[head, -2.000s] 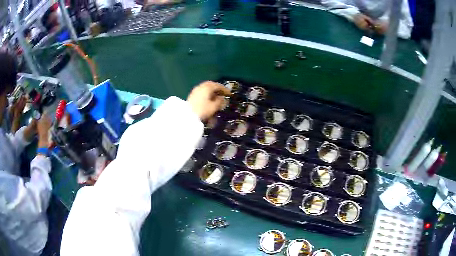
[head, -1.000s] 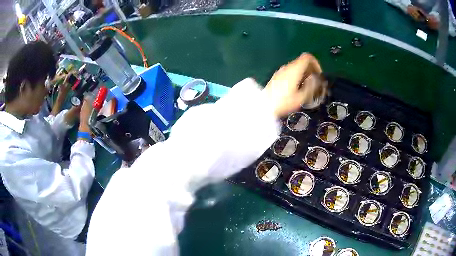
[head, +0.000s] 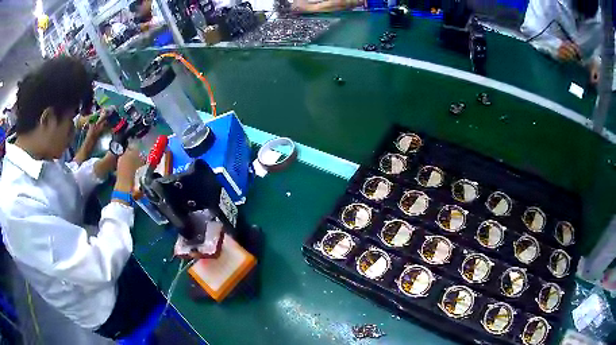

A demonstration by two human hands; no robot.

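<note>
A large black case tray (head: 473, 176) lies on the green bench mat at the right. It holds rows of round silver watch cases (head: 435, 249) with pale and dark insides and some gold-orange strips. The far part of the tray shows bare black surface behind the rows. A small pile of loose dark metal parts (head: 367, 331) lies on the mat in front of the tray. Neither my left hand nor my right hand is in the picture.
A press-like black device with a red handle (head: 157, 151) and orange base, a blue box (head: 229, 151), a clear cylinder (head: 177, 111) and a tape roll (head: 277, 153) stand left. A person in white (head: 64, 232) works far left. A plastic bag (head: 593, 313) lies right.
The white-sleeved arm and hand that reached over the tray have left the picture. The view has shifted left, showing more of the left-hand device and person. Cases at the tray's far left corner are uncovered.
</note>
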